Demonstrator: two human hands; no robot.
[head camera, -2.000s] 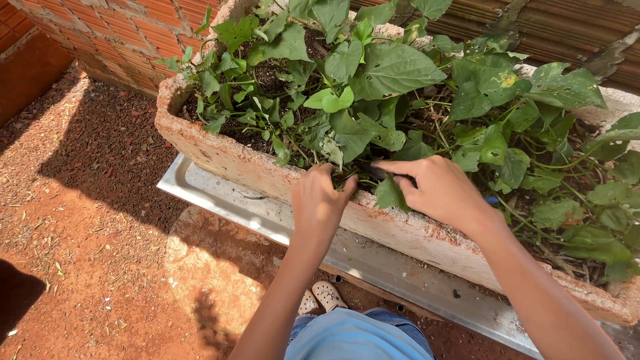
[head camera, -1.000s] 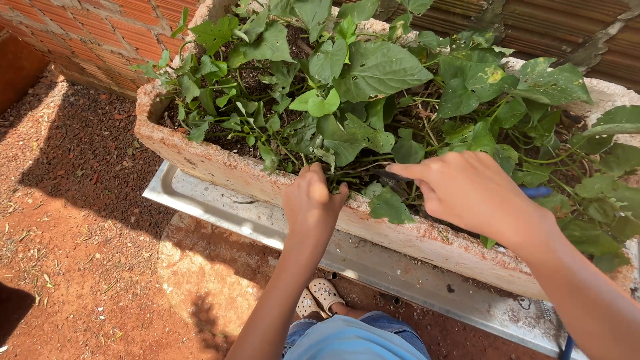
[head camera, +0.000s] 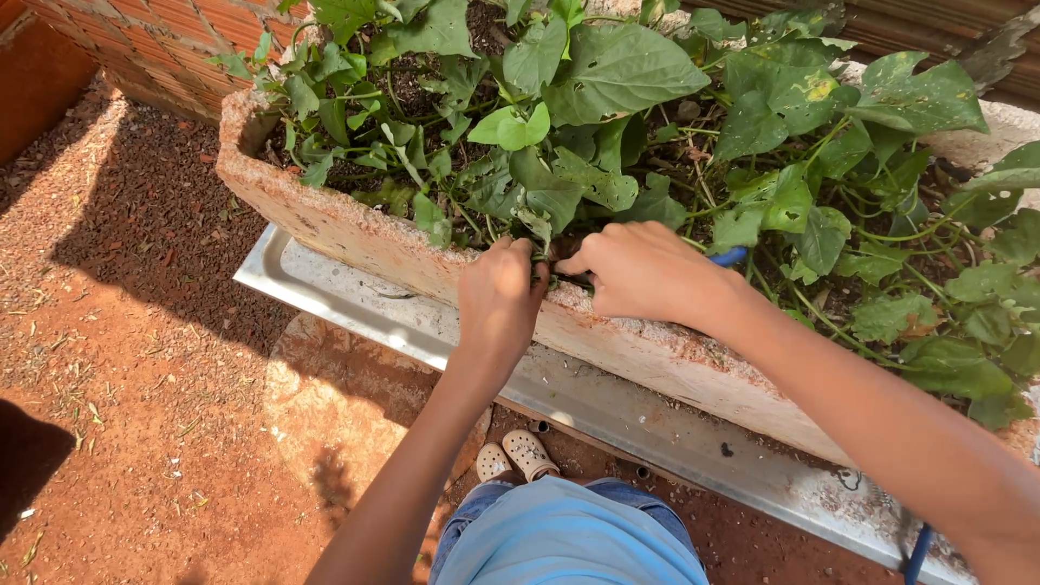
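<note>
Leafy green vines (head camera: 617, 77) fill a long rough concrete planter (head camera: 366, 236). At the planter's near rim my left hand (head camera: 502, 296) pinches a stem of the vines between thumb and fingers. Close to its right, my right hand (head camera: 650, 272) is curled over the rim, its index finger pointing at the pinched stem. A blue handle end (head camera: 729, 257) sticks out past the back of my right hand. The part of that tool in and under the palm is hidden, so its kind cannot be told.
Under the planter lies a metal sink top (head camera: 569, 390) with a raised edge. A second blue handle (head camera: 918, 554) rests at its lower right. Brick wall (head camera: 183, 57) stands behind at the left, corrugated sheeting at the back right. My clogs (head camera: 526, 453) stand on red soil just below.
My right hand has moved left, closer to my left hand, since a second ago. My left hand stays at the rim among the stems.
</note>
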